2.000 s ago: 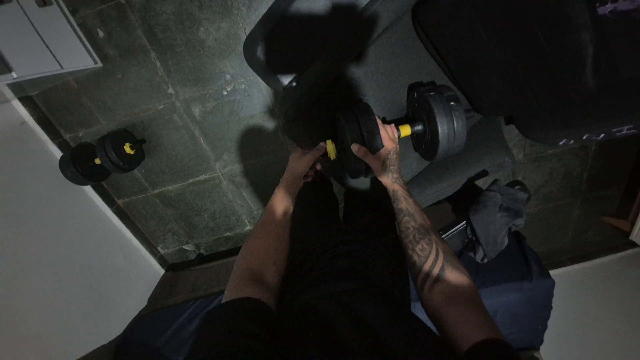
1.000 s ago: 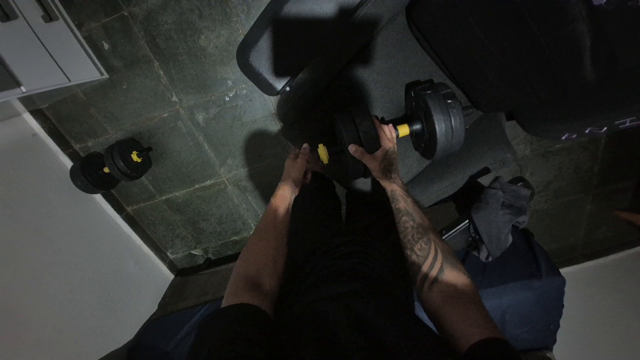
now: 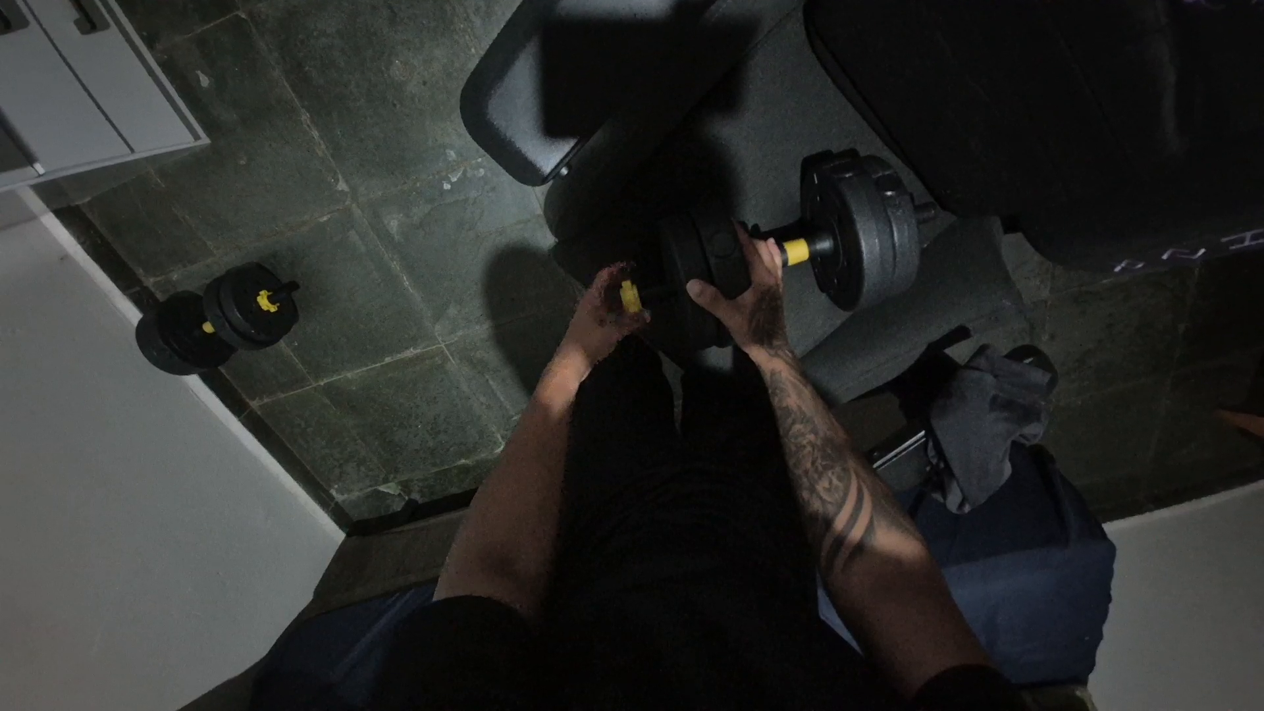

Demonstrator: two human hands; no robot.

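Over my lap lies a dumbbell with black weight plates (image 3: 859,232) and a yellow band on its handle. My right hand (image 3: 746,296) grips the plates at its nearer end, thumb on one side and fingers on the other. At that end of the bar, a yellow star-shaped collar nut (image 3: 630,295) sits against the fingers of my left hand (image 3: 604,311); whether they hold it is hard to tell in the shadow. A second dumbbell (image 3: 252,306) with black plates and a yellow collar rests on the tiled floor at the left, by the wall.
Beyond the dumbbell stands a padded black bench (image 3: 1047,109), with a smaller grey pad (image 3: 523,94) left of it. A white cabinet (image 3: 89,89) is at the upper left. Grey cloth (image 3: 987,415) lies by a dark blue cover (image 3: 1027,573) at my right.
My left fingers have shifted about the yellow collar nut, which sits slightly farther from the plates than two seconds ago. My right hand keeps its grip on the plates.
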